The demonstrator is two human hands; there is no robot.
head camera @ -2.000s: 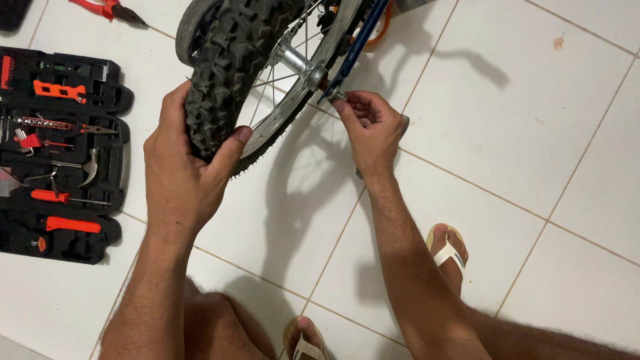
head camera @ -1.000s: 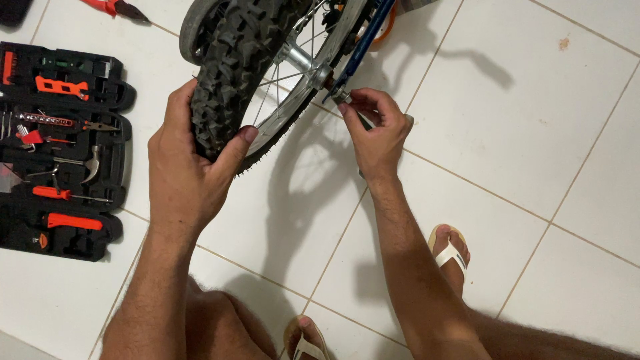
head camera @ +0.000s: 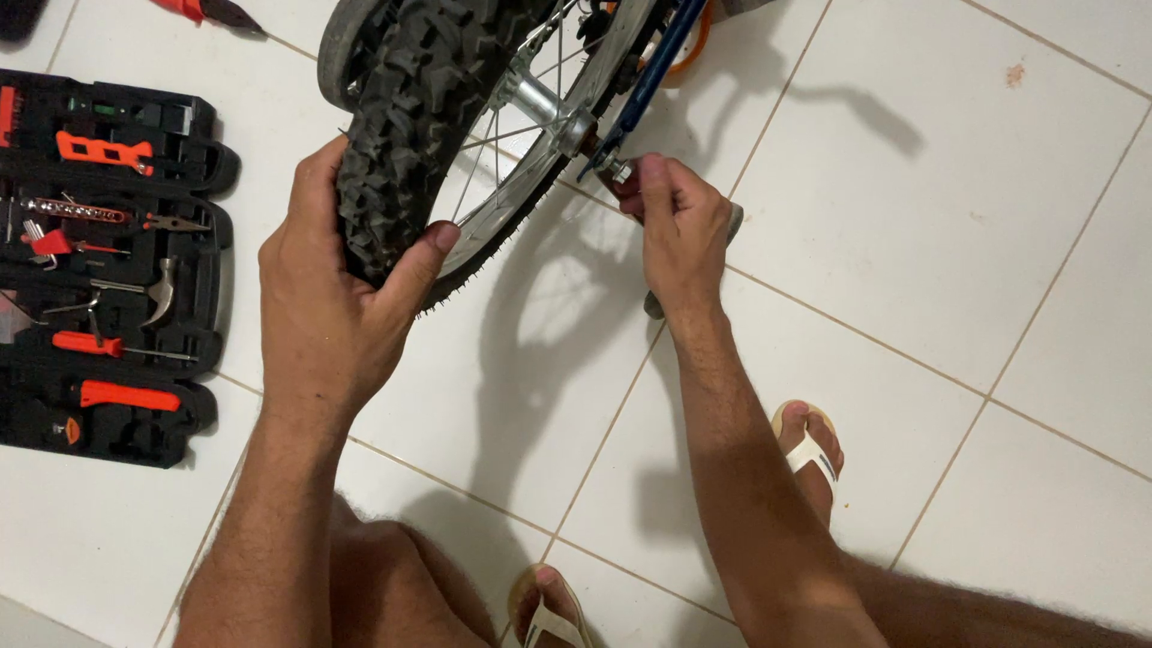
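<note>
My left hand [head camera: 337, 288] grips the knobby black tire [head camera: 396, 117] of a bicycle wheel, its thumb toward the rim. The silver hub [head camera: 538, 99] and spokes sit to the right of the tire, beside a dark blue frame tube [head camera: 657, 72]. A threaded axle end with a metal nut [head camera: 621, 171] sticks out beside the tube. My right hand [head camera: 679, 220] has its fingers curled right at that nut; whether they hold something is hidden. Dark rounded ends of an object [head camera: 735, 223] show behind that hand; I cannot tell whether it is held.
An open black tool case [head camera: 202, 270] at the left holds a claw hammer [head camera: 162, 292], screwdrivers and pliers. Red-handled pliers [head camera: 216, 13] lie above it. A small wheel [head camera: 337, 54] stands beside the tire, and an orange ring [head camera: 697, 45] is behind the tube. My sandaled feet are below.
My right hand's fingers have shifted slightly off the axle end, so the nut shows more plainly. My left hand stays on the tire.
</note>
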